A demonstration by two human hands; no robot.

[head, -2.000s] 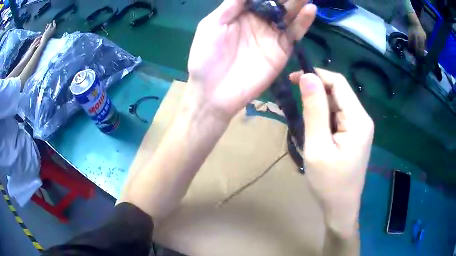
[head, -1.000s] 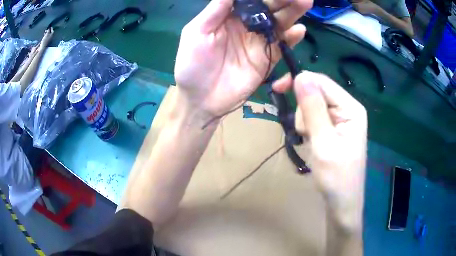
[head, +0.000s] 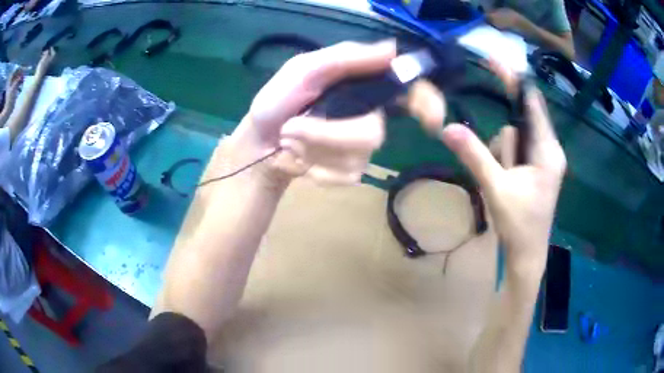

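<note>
My left hand (head: 327, 116) is closed around one side of a black headband assembly (head: 357, 92), blurred, held above the cardboard sheet (head: 327, 240). A silvery-white patch shows on the band. A thin wire (head: 236, 172) hangs from it to the left, past my wrist. My right hand (head: 520, 153) holds the other side of the band, fingers curled around a dark part at upper right. A second headband assembly (head: 393, 211) lies on the cardboard below, opening toward me, with a thin wire across its opening.
A drinks can (head: 113, 171), a thin headband piece (head: 182, 175) and a clear plastic bag (head: 80, 124) are at left. A smartphone (head: 556, 290) and a small blue object (head: 589, 327) are at right. The conveyor belt (head: 211, 80) carries headbands. Other people's arms show at the far side and left.
The headband in my hands has been turned and spread, its white patch now visible. My right hand has moved up and right. The headband lying on the cardboard is now in clear view.
</note>
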